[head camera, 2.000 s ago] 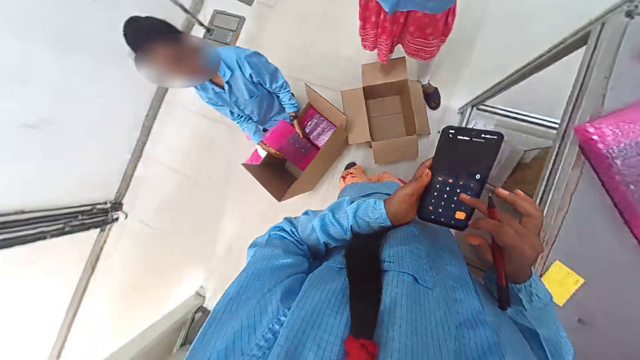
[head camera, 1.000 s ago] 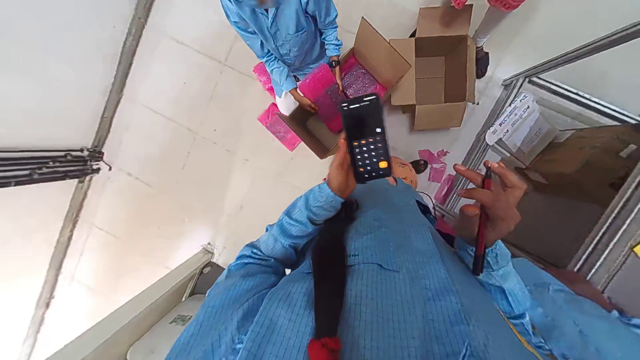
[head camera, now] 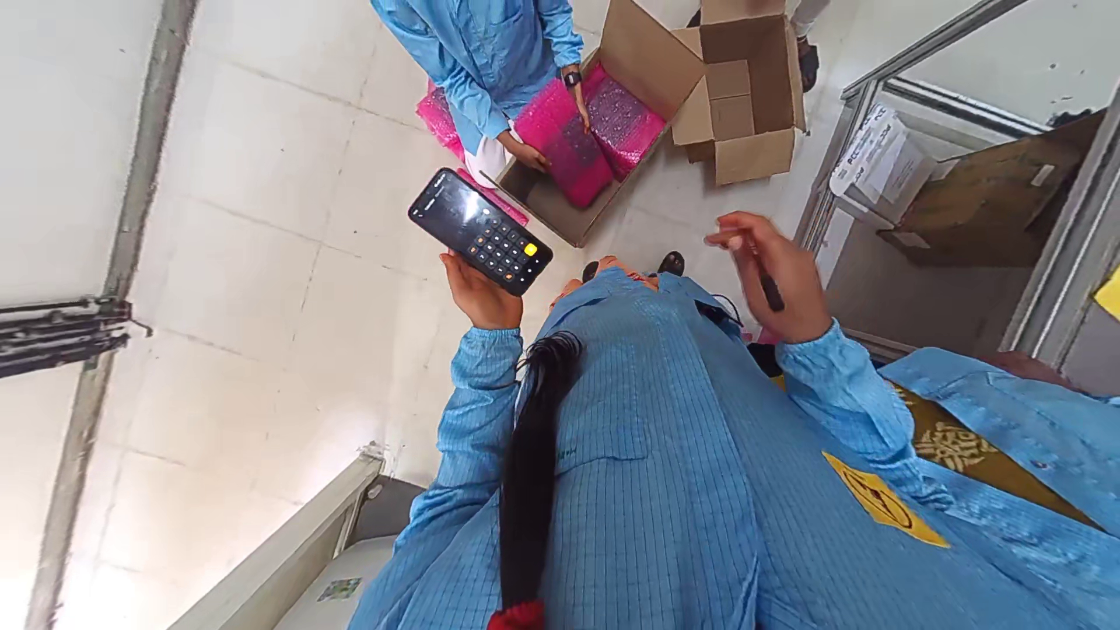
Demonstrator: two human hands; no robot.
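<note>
My left hand holds a black smartphone tilted, its lit screen showing a calculator keypad. My right hand is raised to the right, apart from the phone, its fingers curled around a dark pen that is mostly hidden by the hand. Beyond the phone, a co-worker in a blue coat holds a pink bubble-wrap package over a cardboard box. Another pink bubble-wrap package lies against the box's raised flap.
An open cardboard box stands on the floor at the top right. A metal-framed shelf on the right holds a brown carton and a white printed box. Another blue-sleeved person is close at the lower right.
Two seconds ago my right hand was at the phone's keypad; now it is apart from it. The phone has tilted over to the left in my left hand. The view has shifted.
</note>
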